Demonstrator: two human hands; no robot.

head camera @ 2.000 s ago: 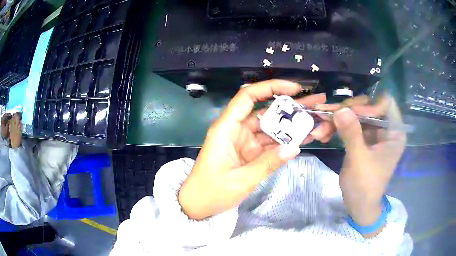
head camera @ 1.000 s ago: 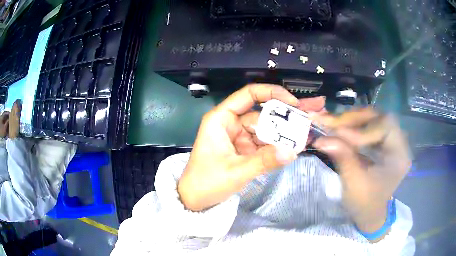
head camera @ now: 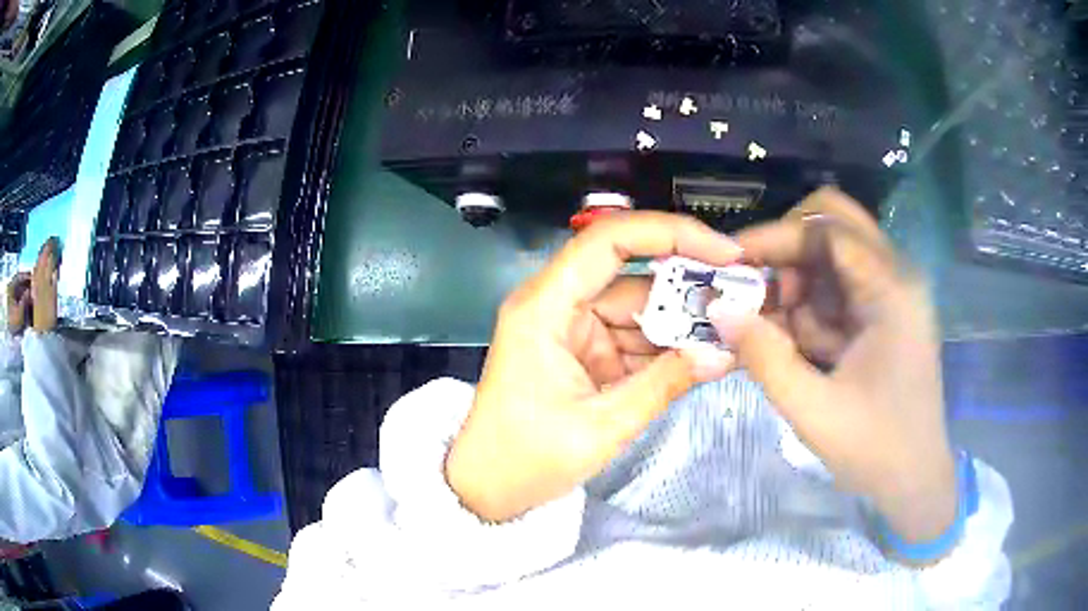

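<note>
A small white housing with dark slots on its upper face is held in front of the press fixture, near the bench's front edge. My left hand grips its left side between thumb and fingers. My right hand is on its right side, with the thumb on the face and the fingers behind. The right hand is partly blurred. A thin tool cannot be made out clearly in it now.
The black press fixture stands ahead, with start button, red emergency stop and small cream clips. Black blister tray is left, clear blister tray right. A coworker's hand and blue stool are left.
The housing has been turned in my left hand. My right hand has closed in on its right side, and the thin tool seen earlier no longer shows clearly. The red emergency stop is now exposed.
</note>
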